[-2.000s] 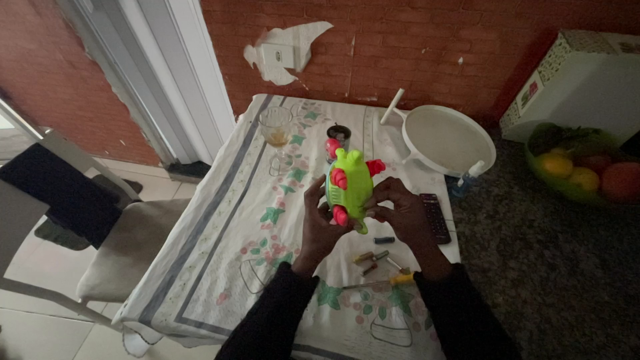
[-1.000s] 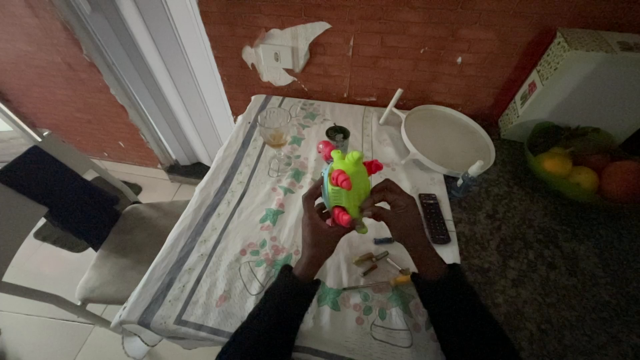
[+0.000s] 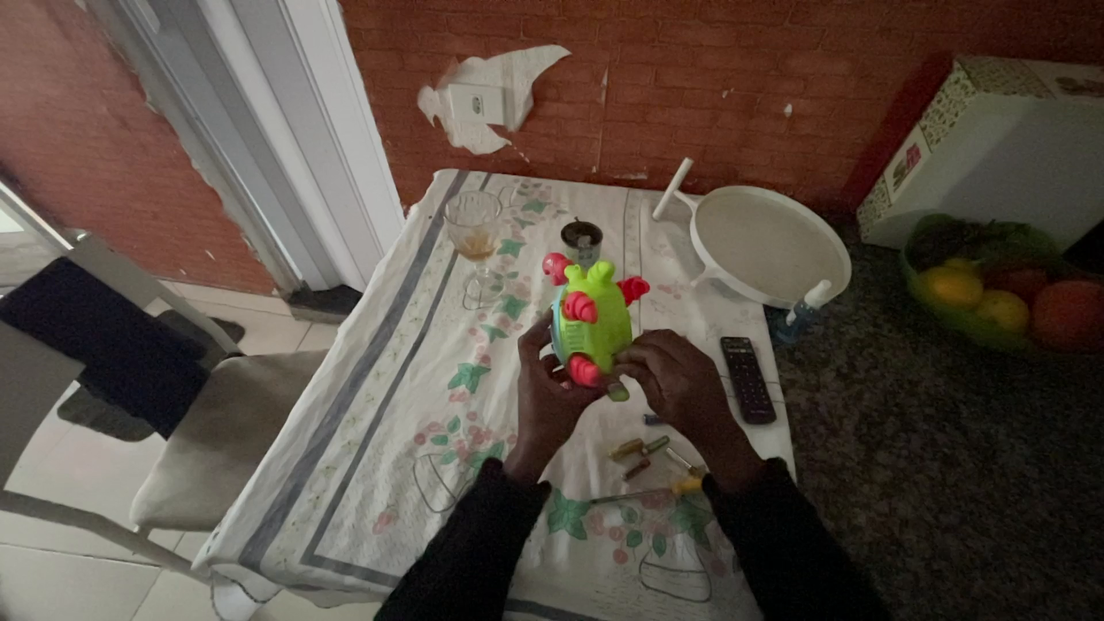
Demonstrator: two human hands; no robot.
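A lime-green plastic toy with pink-red knobbed limbs (image 3: 595, 319) is held above the table, tilted up. My left hand (image 3: 552, 397) grips its lower left side. At its lower right edge the fingers of my right hand (image 3: 668, 371) are bent against the toy; whether they pinch a small part cannot be told. Below the hands, on the floral tablecloth, lie several small cylinders that look like batteries (image 3: 627, 448). Beside them are a screwdriver with a yellow handle (image 3: 687, 486) and a thinner tool (image 3: 681, 459), partly near my right sleeve.
A stemmed glass with some liquid (image 3: 474, 233) and a small dark-filled pot (image 3: 582, 240) stand toward the back. A white round tray (image 3: 770, 246) is at the back right. A remote control (image 3: 748, 379) lies right of my hand. A green fruit bowl (image 3: 975, 297) sits on the granite counter (image 3: 931, 448).
Both hands have stayed about where they were with the toy, which has tilted slightly. The remote control and the small pot show more fully than two seconds ago.
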